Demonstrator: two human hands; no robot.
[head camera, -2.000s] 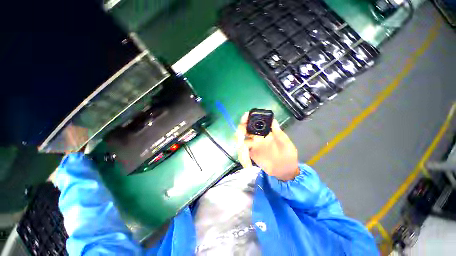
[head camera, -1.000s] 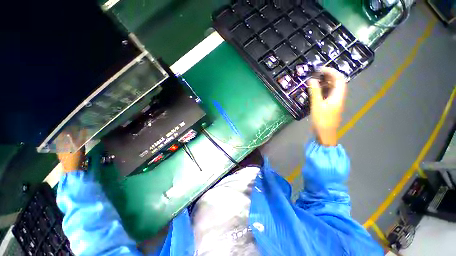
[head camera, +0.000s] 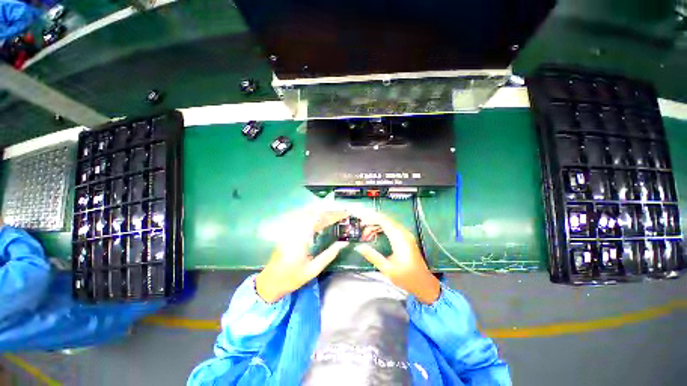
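A small black camera unit (head camera: 349, 229) is held between my two hands at the bench's front edge. My left hand (head camera: 300, 252) has its fingers on the unit's left side. My right hand (head camera: 393, 252) has its fingers at the right side, where thin reddish wires or fingertips show blurred. The black test box (head camera: 380, 162) lies just beyond, with a red switch (head camera: 374, 194) and connectors on its front edge. A pale cable (head camera: 431, 230) runs from the box front to the right. Glare hides part of my left fingers.
Two loose camera units (head camera: 281, 145) lie left of the box. The right blister tray (head camera: 603, 181) and left blister tray (head camera: 128, 211) flank the bench. A clear panel (head camera: 384, 96) hangs beyond the box. A blue stick (head camera: 459, 207) lies at right. A neighbour's blue sleeve (head camera: 22, 260) shows far left.
The view has turned and levelled. My right hand has moved from the right tray to the bench front. My left hand has come from beside the box to meet it at the unit.
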